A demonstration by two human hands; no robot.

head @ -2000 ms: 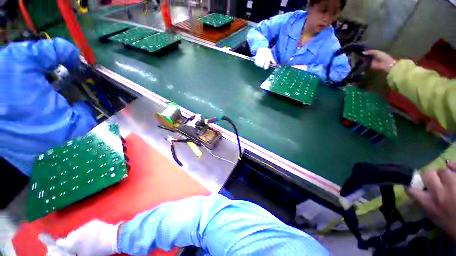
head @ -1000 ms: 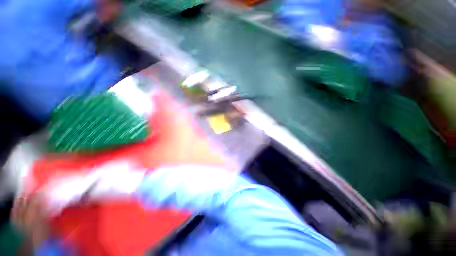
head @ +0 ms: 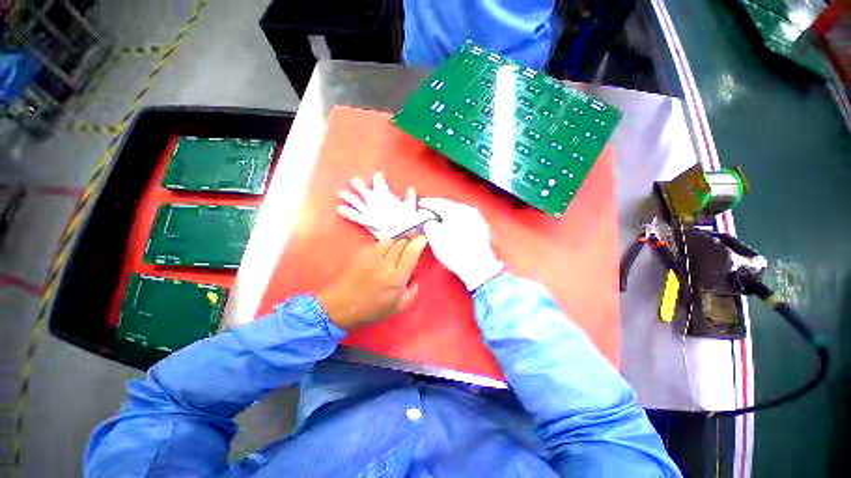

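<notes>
A loose white glove (head: 374,207) lies fingers-up over the red mat (head: 551,271). My right hand (head: 457,238), in a white glove, is closed on its cuff from the right. My left hand (head: 369,282) is bare, with its fingertips at the cuff opening; whether they grip the fabric or are just inside cannot be told. A green circuit board (head: 509,126) with silver solder spots lies tilted at the mat's back edge, beyond both hands.
Cutters (head: 650,245), a yellow-handled tool (head: 669,295), a solder spool (head: 722,191) and an iron stand (head: 714,280) with a black cable are at right. A black tray (head: 79,247) at left holds three green boards. A person's blue sleeve (head: 476,28) is behind the board.
The view has swung left and down onto the mat. My gloved right hand has come from the lower left to mid-mat. My bare left hand and the loose glove now show clearly.
</notes>
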